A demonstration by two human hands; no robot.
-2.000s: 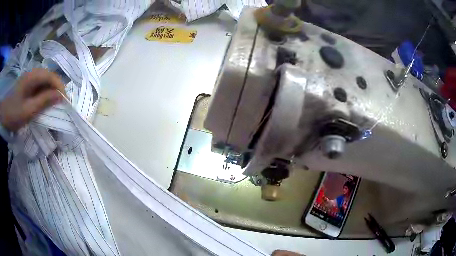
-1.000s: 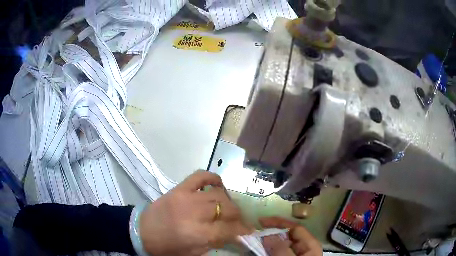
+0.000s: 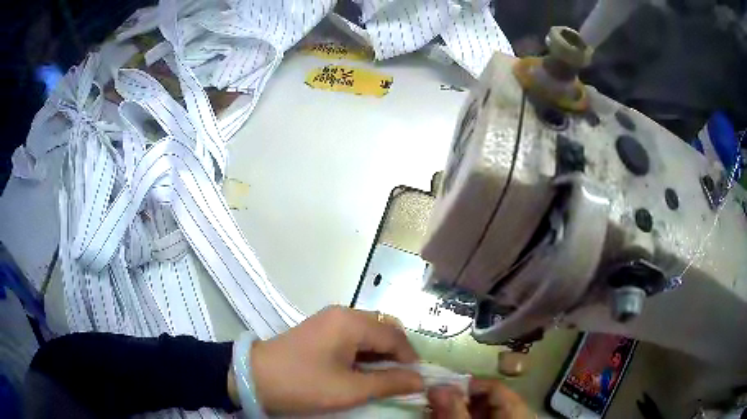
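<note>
My left hand (image 3: 340,360) pinches the end of a white pinstriped fabric strip (image 3: 233,254) near the bottom edge, in front of the machine bed. My right hand (image 3: 483,401), cut off by the bottom edge, holds the same end with its fingertips, close to the left hand. The strip runs back up left into the large strip heap (image 3: 102,204). The sewing machine head (image 3: 524,204) stands to the right above the hands. Its silver needle plate (image 3: 393,286) shows beside it. Nothing of the strip lies under the presser foot that I can see.
A smartphone (image 3: 594,376) lies on the bed at the lower right, with a small brown knob (image 3: 513,363) left of it. A dark narrow tool (image 3: 648,405) is partly cut off. Yellow stickers (image 3: 348,81) are on the tabletop. Wider striped pieces (image 3: 409,29) lie at the far edge.
My left hand came from the far left to the bottom centre and moved slightly right since. Both hands are now closer together at the strip end. The view has shifted, moving the machine rightward.
</note>
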